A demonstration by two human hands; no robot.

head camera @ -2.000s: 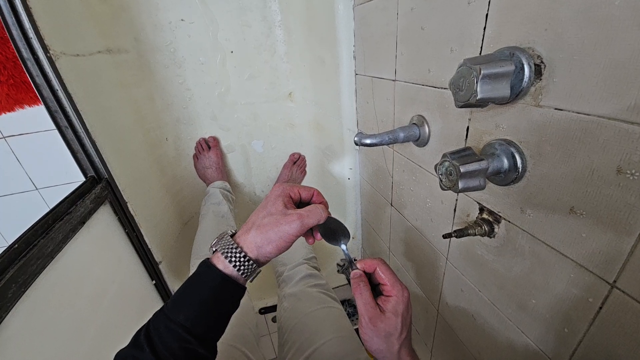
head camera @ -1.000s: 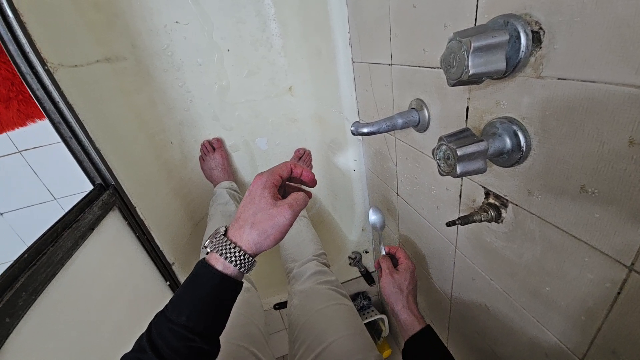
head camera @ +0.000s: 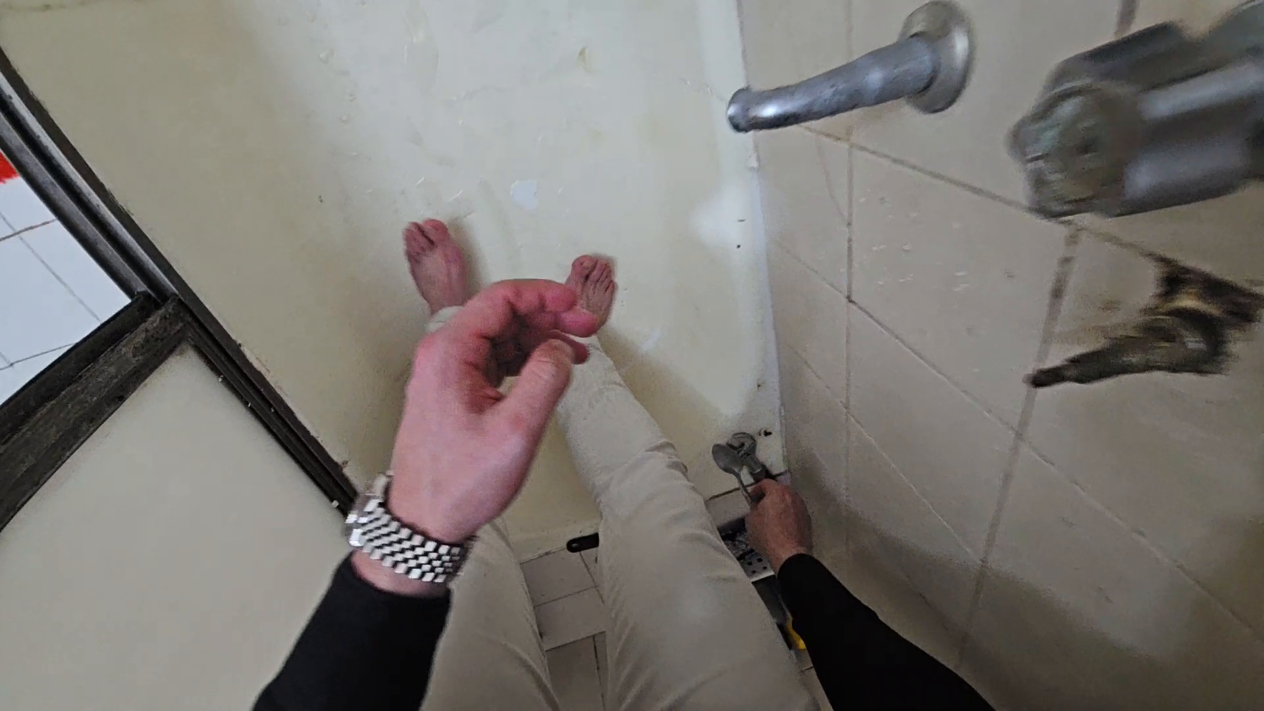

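Low by the tiled wall, my right hand [head camera: 780, 520] has its fingers around the handle of a metal spoon [head camera: 729, 459]. The spoon's bowl lies right beside the head of an adjustable wrench [head camera: 746, 450] at the tub's corner; whether the two touch I cannot tell. My left hand [head camera: 484, 395], with a metal watch [head camera: 405, 538] on its wrist, hangs in mid-air above my legs. Its fingers are curled, with a gap to the thumb and nothing seen between them. On the wall at right, a bare valve stem [head camera: 1136, 346] sticks out from a broken hole in the tile.
A chrome spout [head camera: 839, 89] and a chrome faucet handle [head camera: 1116, 128] jut from the wall. The dark metal frame of a sliding door [head camera: 188, 316] runs along the left. Below, partly hidden, a perforated box [head camera: 755, 563] stands beside my leg. My bare feet stand in the tub.
My right hand has gone down with the spoon to the wrench at the tub's corner. My left hand, earlier at the spoon, has come away from it. The view has shifted down.
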